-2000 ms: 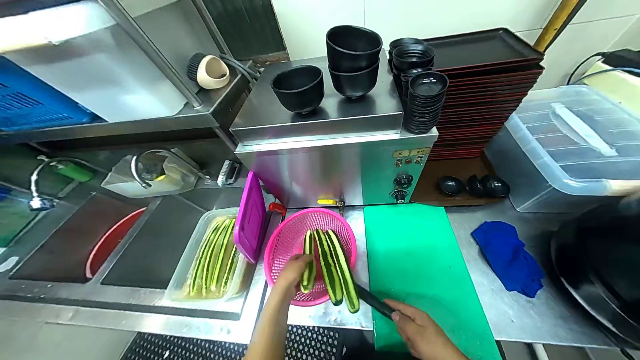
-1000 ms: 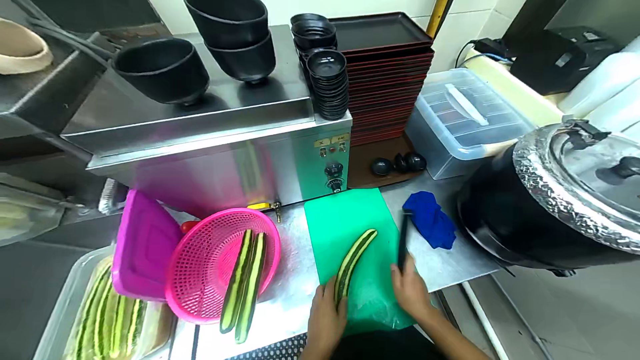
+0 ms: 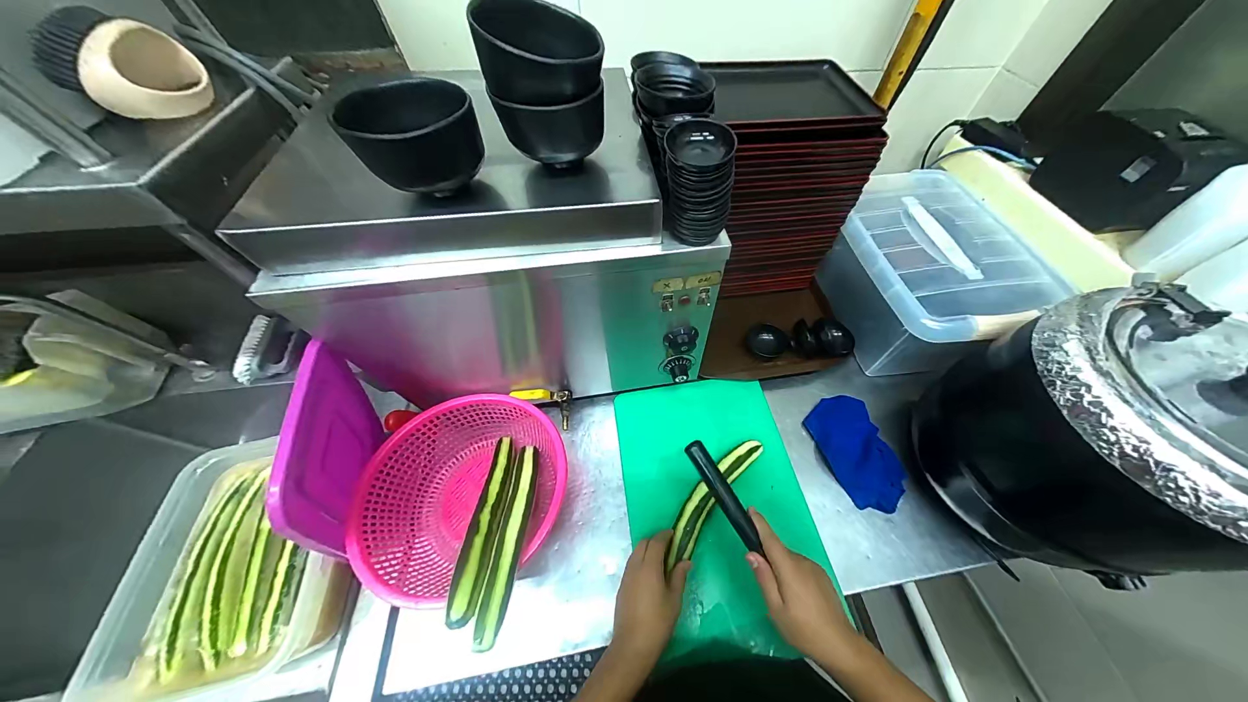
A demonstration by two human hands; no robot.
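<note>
On the green cutting board lies a striped, partly peeled cucumber, angled up to the right. My left hand holds its near end. My right hand grips a black-handled tool, probably a knife, which lies across the cucumber; its blade cannot be made out. To the left, more striped cucumbers rest in a pink plastic colander and stick out over its near rim. Further left, a clear plastic tub contains several long striped cucumber pieces in liquid.
A magenta plastic lid or tray leans by the colander. Right of the board lie a blue cloth and a large black pot. Behind stand a steel appliance, black bowls, stacked trays and a lidded plastic box.
My hands have gone from the colander to the green board, with one cucumber brought onto it. Since one second ago, the black tool has moved left, over the cucumber. The view has shifted right.
</note>
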